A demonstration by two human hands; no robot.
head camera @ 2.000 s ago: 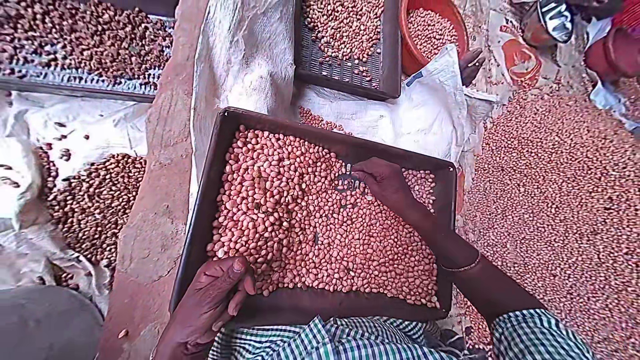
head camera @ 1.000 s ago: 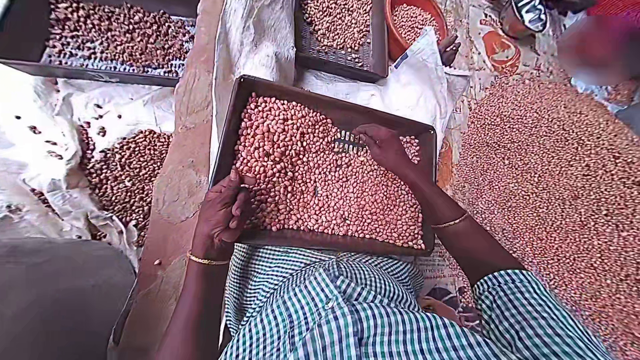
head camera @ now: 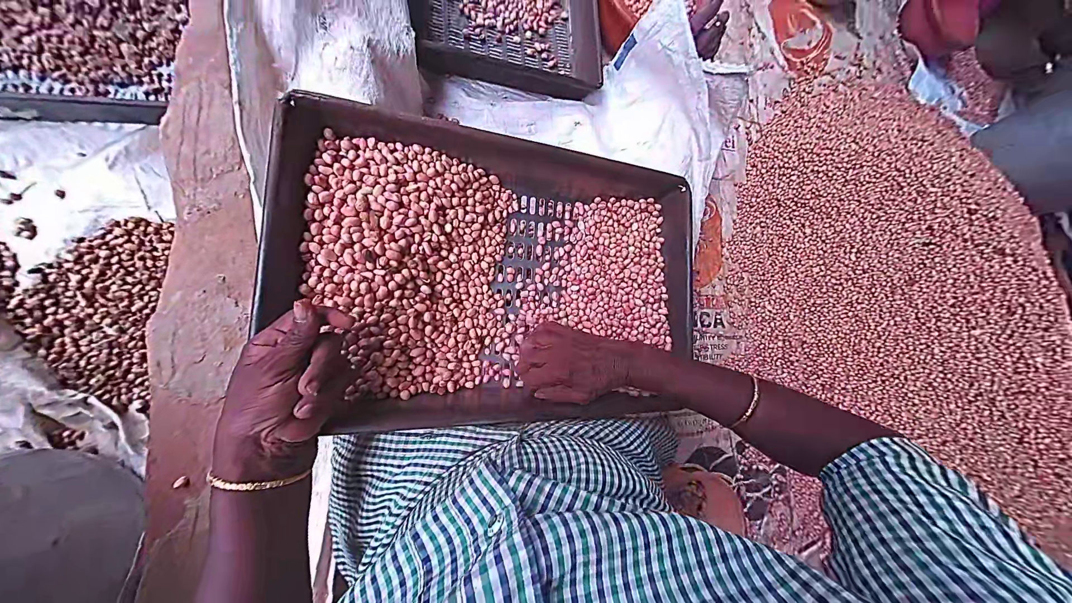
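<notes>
A dark rectangular tray with a slotted bottom (head camera: 481,146) lies tilted over my lap. It holds shelled peanuts (head camera: 402,243) heaped on its left side and a thinner layer on its right, with a strip of bare slots between them. My left hand (head camera: 293,377) is at the tray's lower left corner, fingers curled and thumb up, beside the heaped nuts; whether it grips the rim or holds nuts is hidden. My right hand (head camera: 565,364) rests inside the tray near the lower rim, fingers bent down onto the nuts; its fingertips are hidden.
At right spreads a large pile of peanuts (head camera: 896,293). Ahead stand another slotted tray (head camera: 511,71) and part of an orange basin (head camera: 615,25) by white sacking (head camera: 662,109). At left are darker nuts (head camera: 100,310) on a white sheet and a tray (head camera: 84,109). Another person's hand (head camera: 709,27) shows at the top.
My right hand has moved down the tray, from near the upper slots to the lower rim. A long strip of slots now lies bare between the heaped nuts and those on the right.
</notes>
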